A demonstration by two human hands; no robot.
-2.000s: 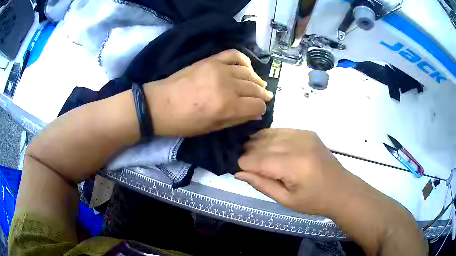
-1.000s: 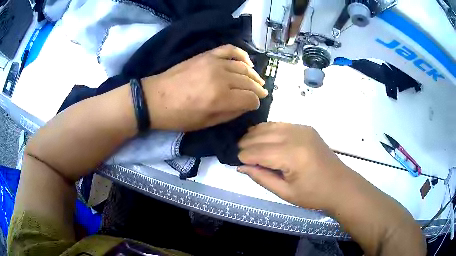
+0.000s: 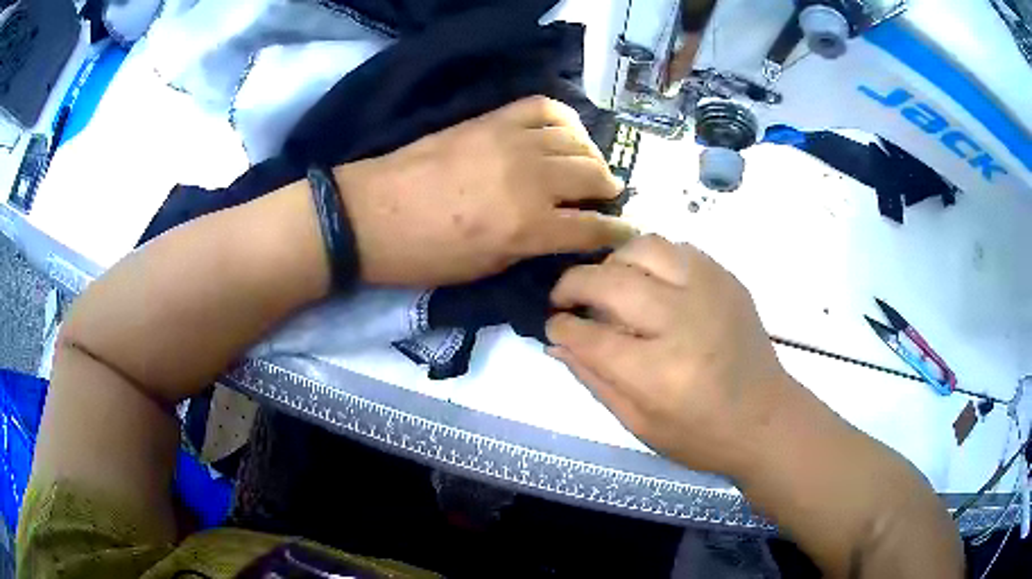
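A black garment piece (image 3: pixel 419 96) lies left of and in front of the needle area, with pale lining (image 3: pixel 297 91) behind and under it. My left hand (image 3: pixel 498 192) lies flat on the black fabric, its fingertips at the fabric's right edge just in front of the feed dog (image 3: pixel 624 141). My right hand (image 3: pixel 668 351) pinches the fabric's near right edge, its fingers touching or nearly touching my left fingers. The presser foot (image 3: pixel 651 111) stands at the fabric's right edge; whether it is down on the cloth I cannot tell.
The white machine head with JACK lettering (image 3: pixel 934 130) is at the upper right. Black offcuts (image 3: pixel 871 164) lie under it. Red and blue thread snips (image 3: pixel 914 345) lie at the right. A ruler strip (image 3: pixel 453 443) runs along the front edge. Something blue (image 3: pixel 204 492) is at the lower left.
The near part of the black fabric has moved away from me, toward the needle. My right hand has moved forward with it, closer to my left hand. My left fingers are slightly farther right.
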